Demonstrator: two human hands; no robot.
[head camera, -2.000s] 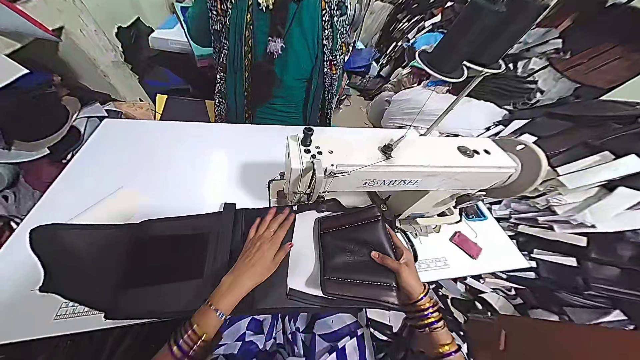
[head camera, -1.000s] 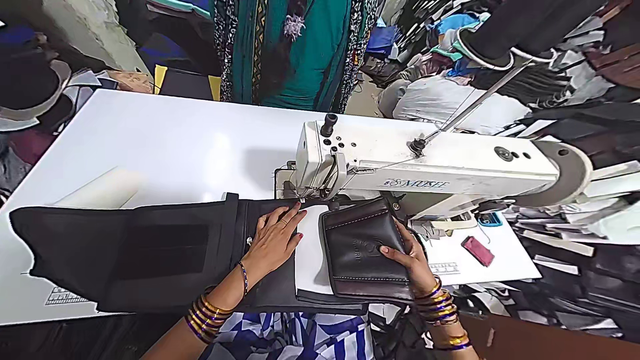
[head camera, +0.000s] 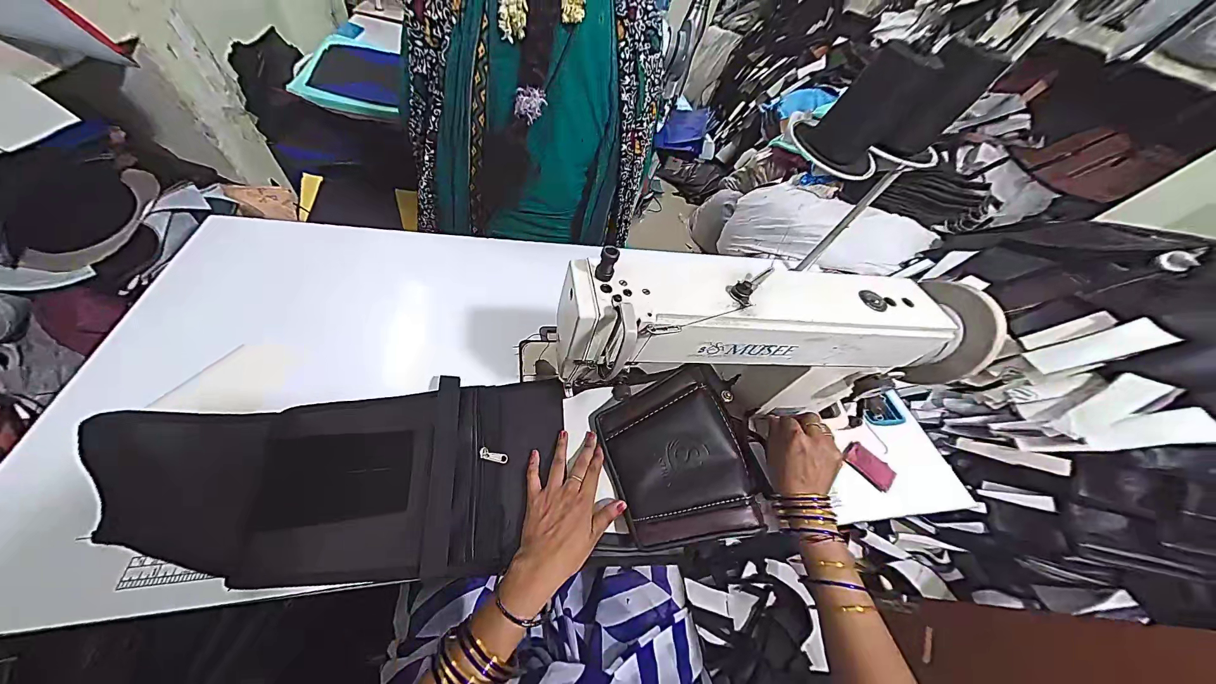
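A white sewing machine (head camera: 760, 328) stands on the white table. Black fabric panels with a zip (head camera: 351, 475) lie left of its needle area, their right edge near the presser foot. My left hand (head camera: 565, 503) rests flat with spread fingers on the panel's right edge and a white layer beside it. A dark leather piece with pale stitching and an embossed mark (head camera: 679, 461) lies slightly tilted below the machine arm. Just right of it is my right hand (head camera: 803, 456), fingers curled down by the machine bed; what they touch is hidden.
The white tabletop (head camera: 380, 285) extends behind and left of the panels. A small red object (head camera: 869, 465) lies right of my right hand. Black thread cones (head camera: 869, 109) stand behind the machine. A person (head camera: 541, 123) stands across the table. Offcuts (head camera: 1092, 380) are piled at right.
My right hand has left the leather piece and moved right, beside the machine bed. The leather piece has turned a little. My left hand has shifted lower, away from the needle area.
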